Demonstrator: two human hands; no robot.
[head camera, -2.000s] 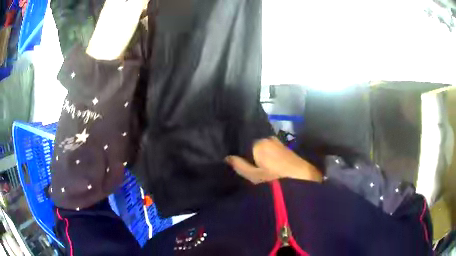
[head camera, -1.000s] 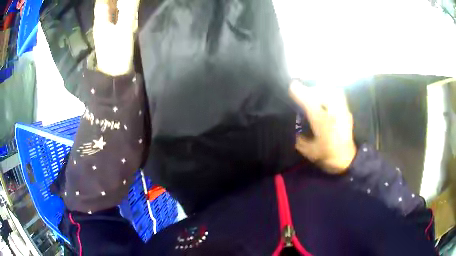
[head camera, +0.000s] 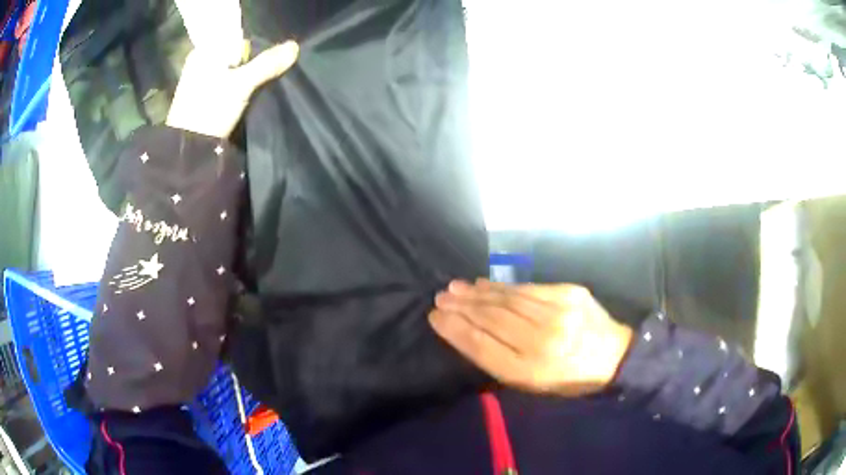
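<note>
A large black cloth (head camera: 362, 186) hangs from the white tabletop over the front edge down to the lap, with creases running diagonally between the hands. A camouflage panel (head camera: 121, 74) lies at its left, beside the left forearm. My left hand (head camera: 218, 83) is at the cloth's upper left edge, thumb on top of it and pointing right; its other fingers are washed out or hidden. My right hand (head camera: 533, 336) lies at the cloth's lower right edge, fingers together and pointing left, fingertips on the cloth; whether it pinches the edge does not show.
The white tabletop (head camera: 594, 121) glares at the right. A blue basket (head camera: 56, 343) stands at lower left, with a white cord and an orange-red item (head camera: 262, 421) by it. Another blue basket (head camera: 35, 65) is at upper left. A dark panel (head camera: 710, 269) is below the table edge at right.
My right hand has moved down and left from the cloth's right side onto its lower right edge. My left thumb now shows spread over the cloth. The cloth has narrowed and creased diagonally.
</note>
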